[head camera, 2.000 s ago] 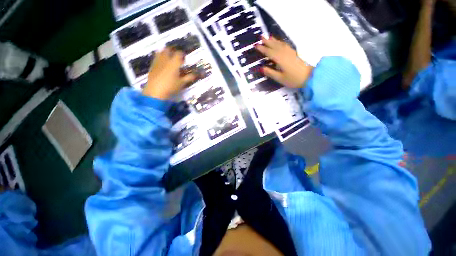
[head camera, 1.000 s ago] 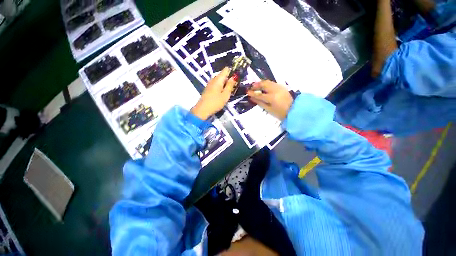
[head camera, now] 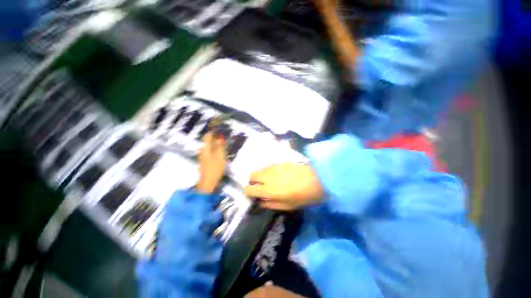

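The view is strongly blurred. My left hand points away from me over the sticker sheets, with a small dark and gold circuit board at its fingertips. My right hand is lower and to the right, its fingertips pinched near the front edge of the sheets; whether they hold a piece is hidden by blur. Black pieces lie in rows on the white sticker sheets. The white board tray lies left of my left hand, with dark boards in its pockets.
A large white stack lies beyond the sheets, with a shiny clear plastic bag behind it. More trays stand at far left beside the green belt. Another person's blue sleeve is at upper right.
The view has swung and blurred. My right hand has moved away from the board, toward me. My left hand still has the board at its fingertips.
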